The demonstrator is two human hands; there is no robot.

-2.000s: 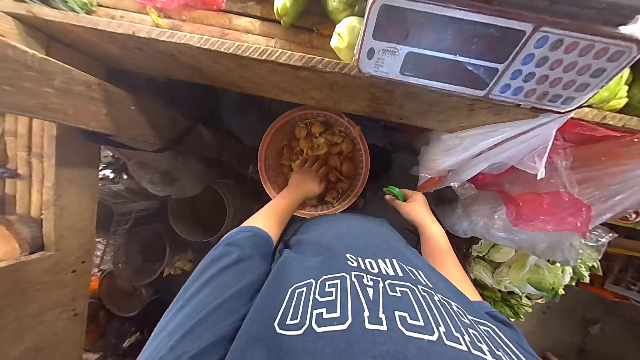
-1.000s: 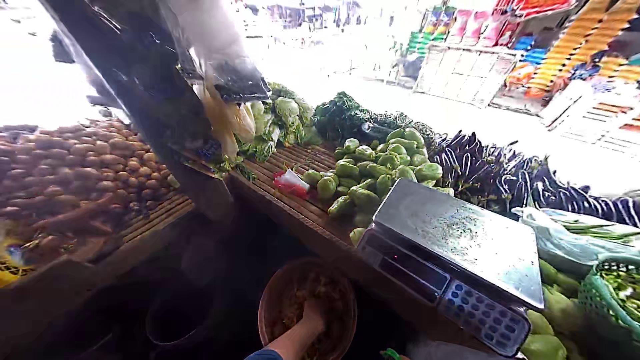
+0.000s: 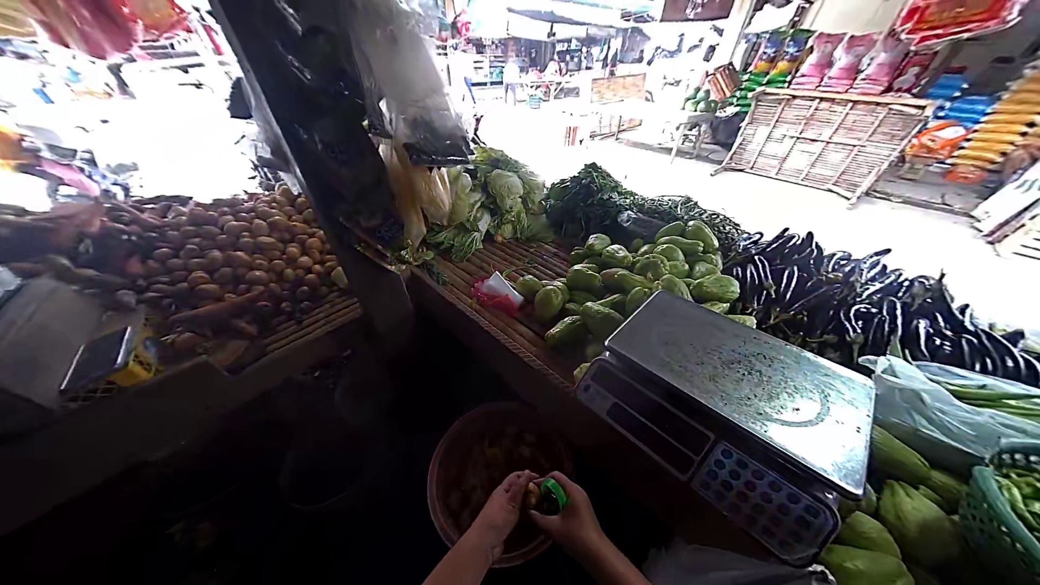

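Both hands are together above a round reddish basin (image 3: 443,487) at the bottom middle. My left hand (image 3: 508,508) holds a small brownish-yellow vegetable (image 3: 532,494), whose kind I cannot tell. In my right hand (image 3: 569,516) is a small green-handled tool (image 3: 554,496), held against the vegetable; its working end is hidden. The basin's contents lie in deep shade, with some yellowish pieces showing faintly.
A digital scale (image 3: 731,382) stands on the slatted stall at right. Around it lie chayotes (image 3: 601,317), eggplants (image 3: 861,301), leafy greens (image 3: 589,199) and a green plastic basket (image 3: 995,512). Potatoes (image 3: 244,248) are heaped at left, beyond a dark post (image 3: 325,146).
My left hand has come out of the basin with a vegetable and has met my right hand, which holds the green tool. The view has tilted up from the basin to the stall.
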